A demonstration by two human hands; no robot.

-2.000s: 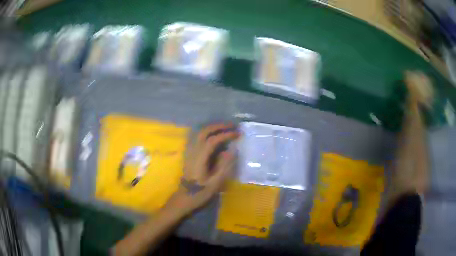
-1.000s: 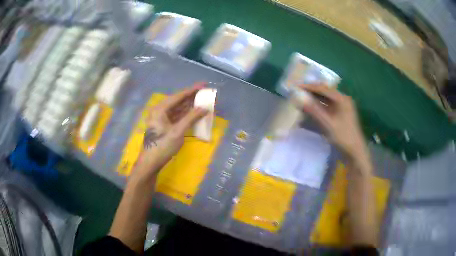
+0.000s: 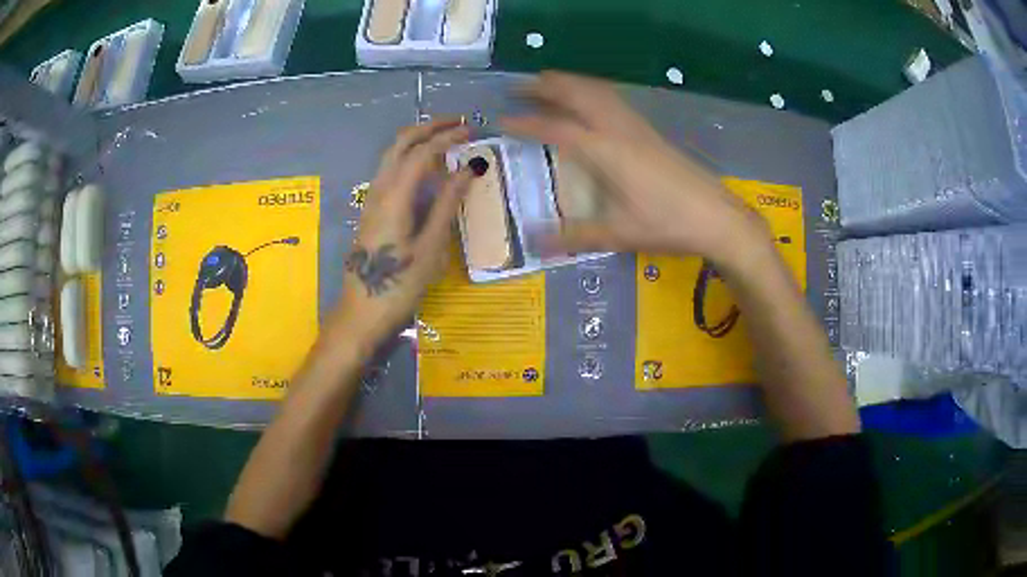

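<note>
A white insert tray [image 3: 527,180] lies slightly turned on the carton in front of me. A beige-faced device [image 3: 488,220] with a dark round spot near its far end sits in the tray's left well. A pale device [image 3: 577,189] shows in the right well, partly covered by my right hand. The middle well holds no device. My left hand [image 3: 408,225] is at the tray's left edge, its fingertips by the beige device; its grip is unclear. My right hand [image 3: 631,169] is blurred, over the tray's right side, fingers apart; whether it grips anything is hidden.
Filled trays [image 3: 426,32] stand in a row on the green surface at the far side. Ribbed empty tray stacks [image 3: 929,163] stand at right. A bulk tray of units [image 3: 25,271] is at far left, beside loose white units [image 3: 82,229]. Small white dots [image 3: 675,76] lie beyond the carton.
The separate devices held in my hands are no longer raised; devices now sit in the tray. Both hands have come together around it. The view has turned, showing the tray stacks at right.
</note>
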